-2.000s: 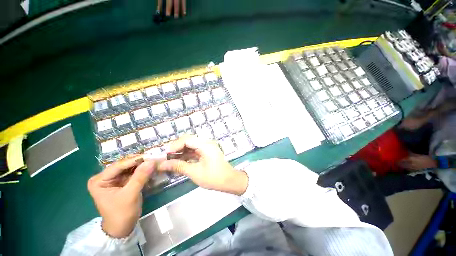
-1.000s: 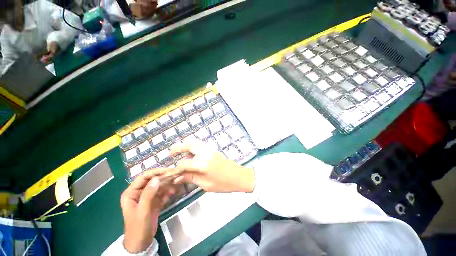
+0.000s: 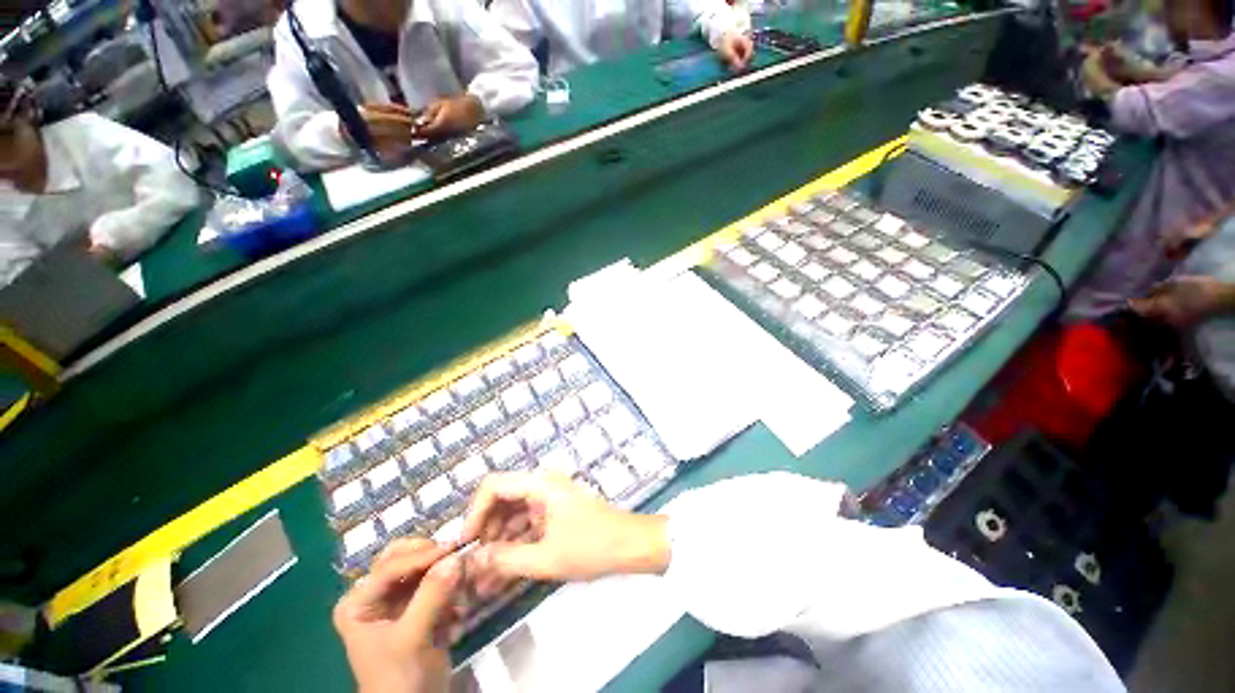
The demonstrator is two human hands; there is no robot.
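Observation:
My left hand [image 3: 400, 609] and my right hand [image 3: 562, 531] meet at the fingertips over the near edge of the left blister tray [image 3: 504, 422]. They pinch a small thin part [image 3: 469, 550] between them; it is mostly hidden by the fingers, so I cannot tell its type. The left tray holds rows of small silver-white parts. Below my hands, a white sheet with grey rectangles [image 3: 576, 630] lies at the table edge, partly covered by my right sleeve.
White papers [image 3: 677, 363] lie between the left tray and a second filled tray [image 3: 870, 287]. A grey vented machine [image 3: 959, 196] stands far right. A grey sheet [image 3: 237, 574] lies left. Yellow tape [image 3: 203, 521] runs behind. People in white smocks [image 3: 393, 81] work across the channel.
The view has tilted up, showing more people across the channel. My hands stay together at the left tray with the small part between the fingertips.

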